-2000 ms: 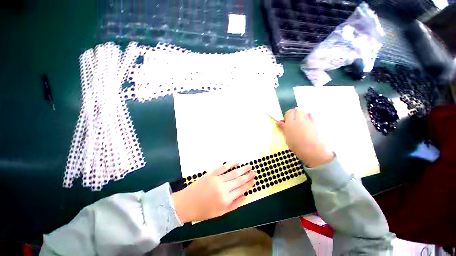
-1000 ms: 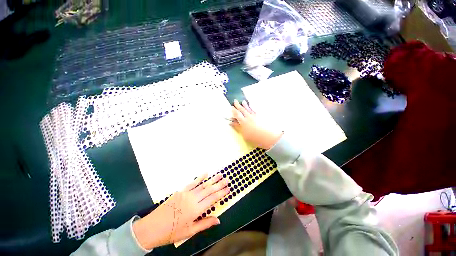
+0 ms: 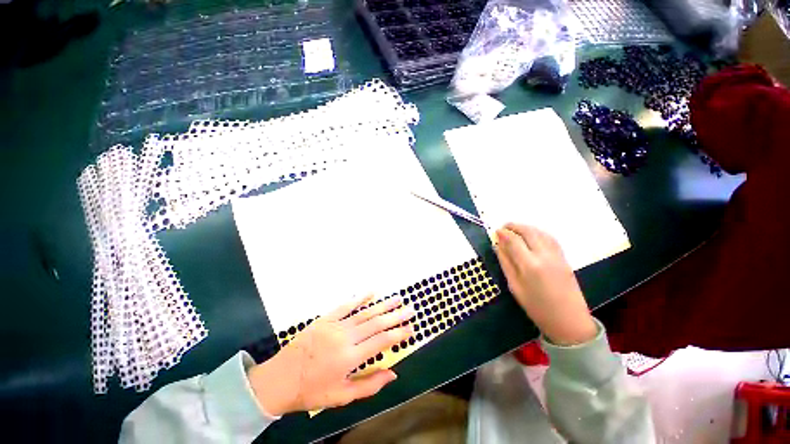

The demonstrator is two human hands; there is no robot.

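Observation:
The pale work sheet lies in front of me, its upper part glaring white, its near edge yellow. Rows of black round pieces run along that near edge. My left hand lies flat, palm down, fingers spread, over the left part of the rows; what is under the palm is hidden. My right hand is at the sheet's right edge and holds silver tweezers, whose tips point up and left over the sheet. I cannot tell if the tips hold a piece.
A second pale sheet lies at right. White perforated strips fan out at left, with more behind the sheet. Further back are a clear tray, a black compartment tray and a clear bag. Dark parts and a red sleeve are at right.
My right hand has moved right and nearer, off the middle of the sheet, so the tweezers now show fully. My left hand stays flat on the rows. The view has turned toward the right.

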